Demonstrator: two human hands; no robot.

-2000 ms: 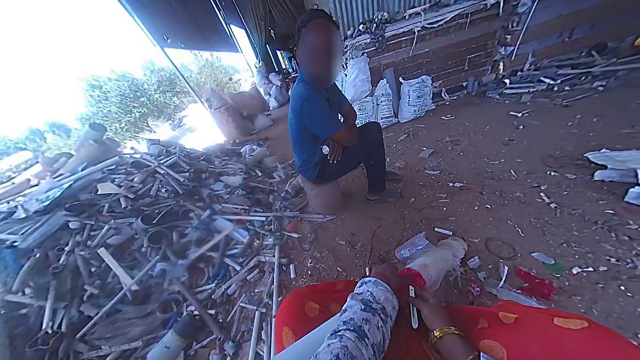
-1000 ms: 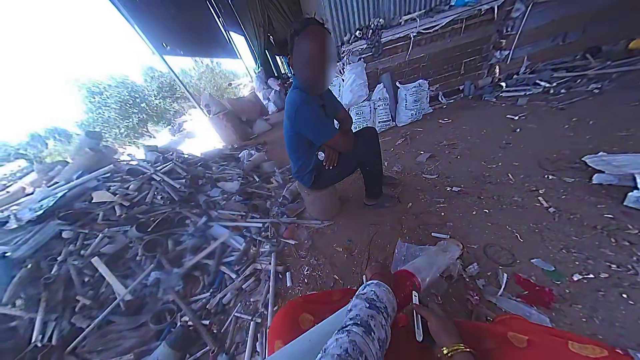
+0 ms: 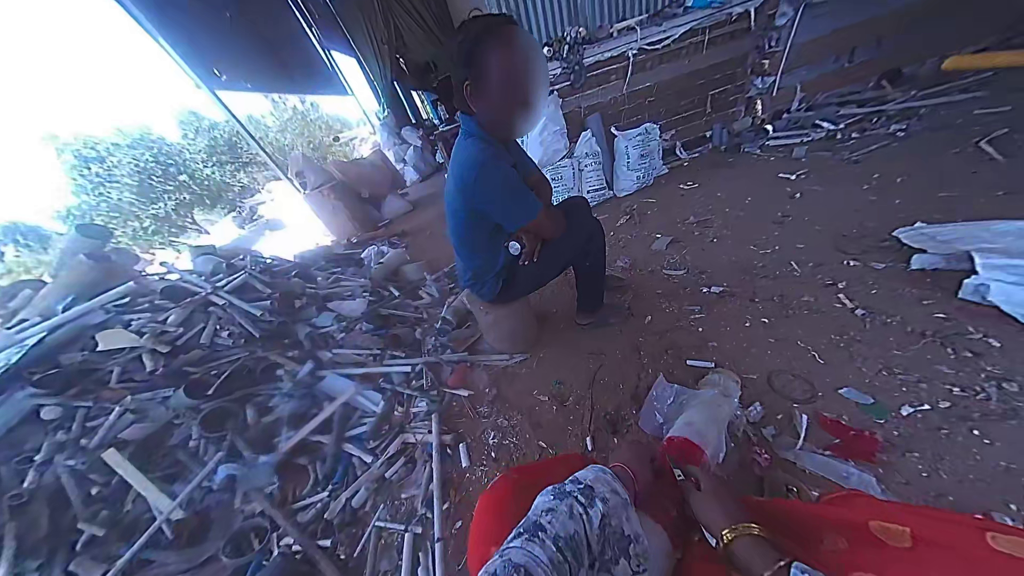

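A pale pipe [image 3: 704, 416], with a red band and loose clear plastic film [image 3: 662, 404] around its far part, points away from my lap. My left hand [image 3: 636, 464], below a patterned sleeve and a red bangle, grips it just behind the red band. Close beside the band is my right hand [image 3: 708, 492], with gold bangles at the wrist, closed on a thin knife-like tool [image 3: 680, 474]. Much of that tool is hidden by the fingers. Red cloth with orange spots [image 3: 848, 528] covers my lap.
A large heap of scrap pipes [image 3: 240, 400] fills the left side. Ahead, a person in a blue shirt [image 3: 488, 208] sits with folded arms on a low seat [image 3: 504, 320]. White sacks [image 3: 638, 158] stand by the brick wall. Red plastic scraps [image 3: 848, 438] lie at right.
The thin tool, upright and plainly visible beside the red band one second ago, is now mostly hidden by my right hand. The pipe's red band sits closer to my hands in view.
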